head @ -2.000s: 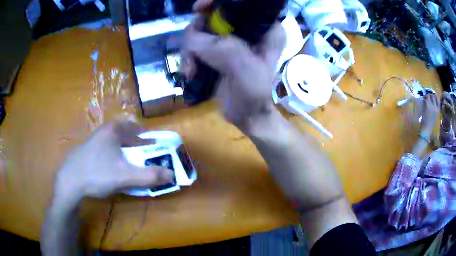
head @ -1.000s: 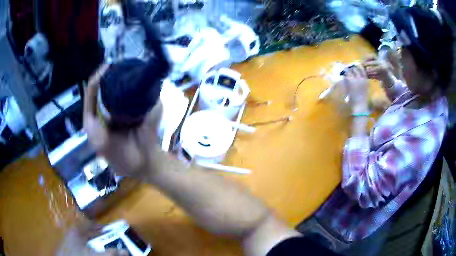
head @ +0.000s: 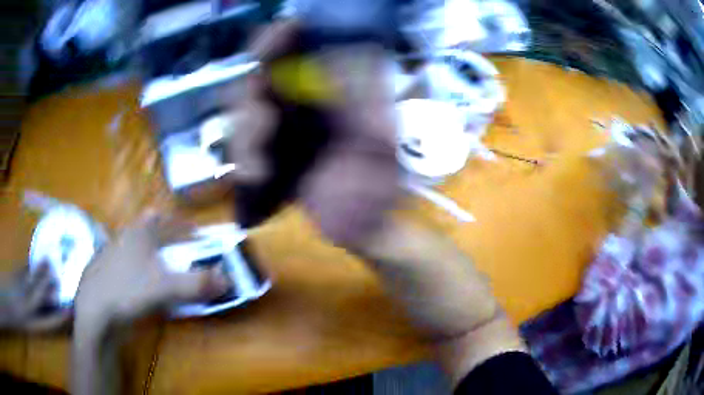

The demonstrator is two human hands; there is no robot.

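The frame is blurred. A white plastic housing (head: 251, 282) with a black square area lies on the orange bench. My left hand (head: 139, 274) lies over its left side, fingers on the housing and its black area. My right hand (head: 340, 154) is wrapped around a thick black electric screwdriver (head: 289, 146) with a yellow band, right of and above the housing. The driver's lower end points down toward the housing; its tip is too blurred to tell whether it touches.
A silver-and-black feeder box (head: 193, 154) stands behind the driver. White round units (head: 436, 139) are piled back right. At the left edge another person's hand (head: 35, 301) is at a white unit (head: 66, 247). A person in a plaid sleeve (head: 633, 285) works at right.
The view swung right, then back left. The right hand with the driver is now nearer the housing than two seconds ago. Another white unit and another person's hand have appeared at left.
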